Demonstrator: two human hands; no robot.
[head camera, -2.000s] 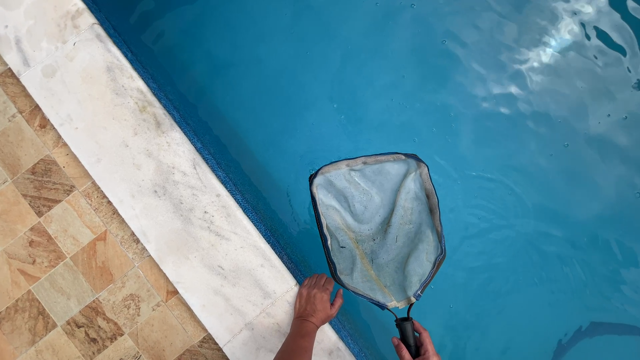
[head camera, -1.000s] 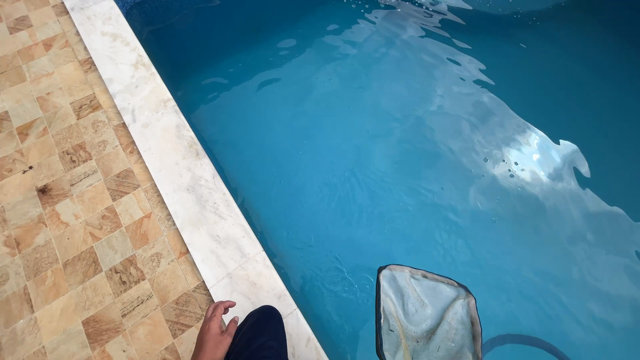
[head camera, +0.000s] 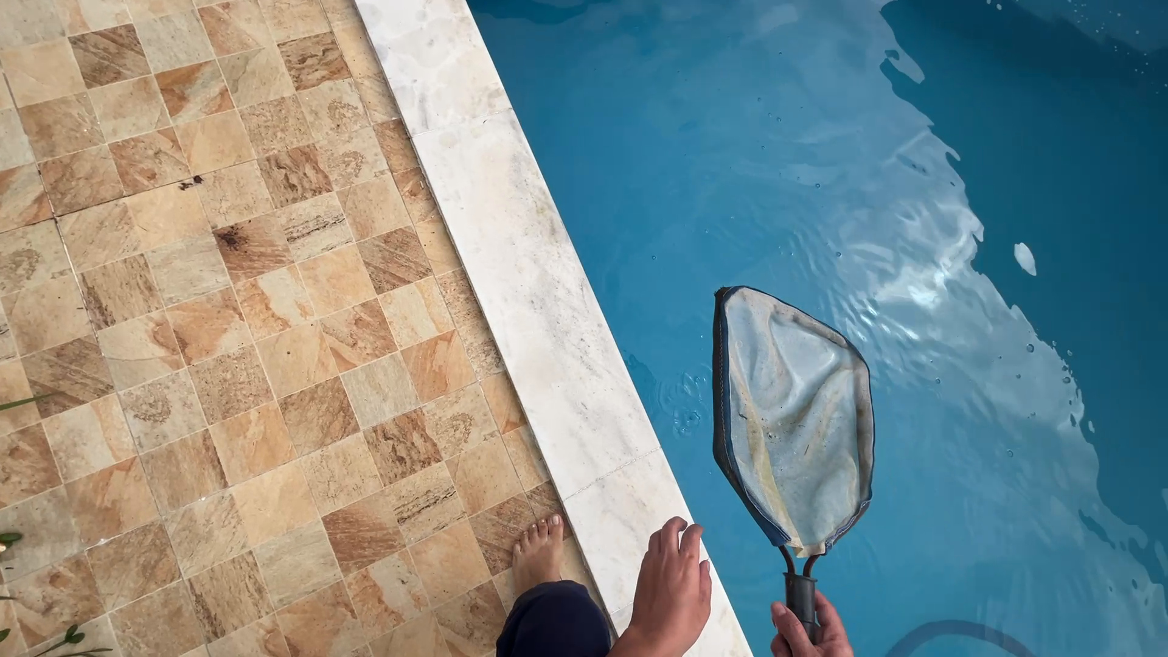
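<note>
A pool skimmer net (head camera: 798, 424) with a dark blue rim and a pale, stained mesh is held over the pool water (head camera: 620, 210). My right hand (head camera: 810, 630), partly cut off by the bottom edge, grips its black handle just below the metal fork. Left of it, my left hand (head camera: 673, 584) is above the white marble coping (head camera: 547, 338) at the pool's edge, holding nothing, its fingers loosely curved. Whether it touches the stone I cannot tell.
My bare foot (head camera: 538, 552) and dark-clothed knee (head camera: 555, 620) are beside the coping, over beige and brown patio tiles (head camera: 301, 356). Green leaves (head camera: 73, 639) show at the lower left. A dark curved shape (head camera: 958, 628) lies in the water at the lower right.
The view has swung toward the patio. My left hand was over the tiles beside my knee one second ago; now it is over the coping. The net has turned and shows narrower than two seconds ago.
</note>
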